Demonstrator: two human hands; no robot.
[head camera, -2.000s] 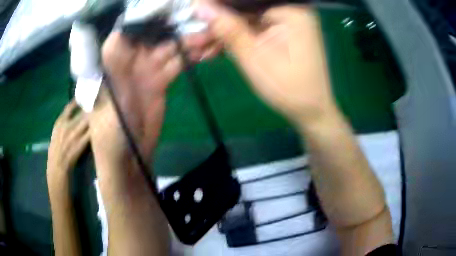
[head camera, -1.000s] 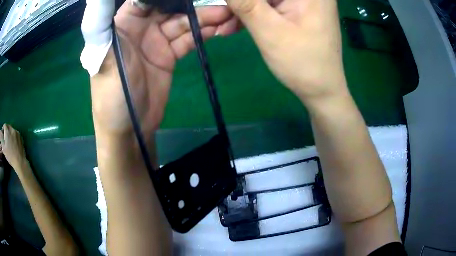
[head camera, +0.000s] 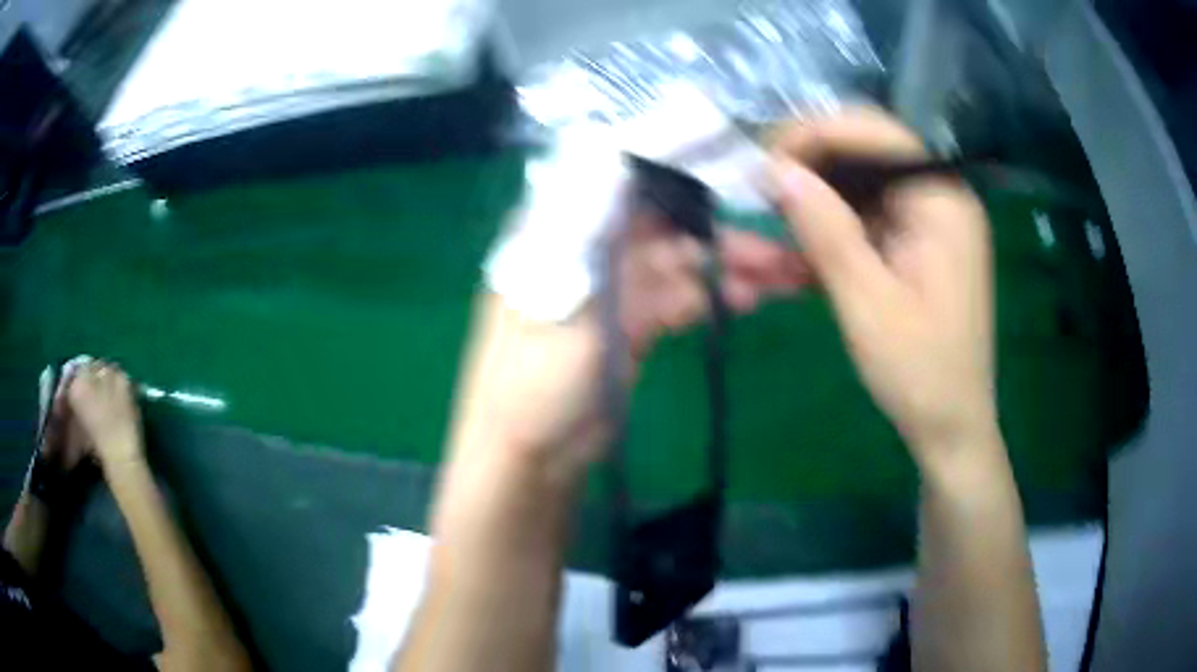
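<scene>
My left hand (head camera: 551, 355) holds a black phone frame (head camera: 667, 558) by its upper end, with the solid holed panel hanging at the bottom. White wraps cover the left thumb and fingers. My right hand (head camera: 906, 276) is at the frame's upper end, with a slim dark pen-like tool (head camera: 919, 168) in its grip. The tool's tip is blurred, and whether it touches the frame cannot be told. More black frames (head camera: 814, 633) lie below on the white mat (head camera: 1066, 565).
A glossy green belt (head camera: 328, 315) runs across. Beyond it are a black tray stack (head camera: 328, 138) with white sheets and crinkled clear plastic (head camera: 775, 59). A light-grey machine edge (head camera: 1162, 433) is at the right. Another person's hands (head camera: 99, 414) are at the left.
The view has shifted, showing more of the trays and plastic. The held frame hangs more upright and appears narrower. The dark tool now shows in my right hand.
</scene>
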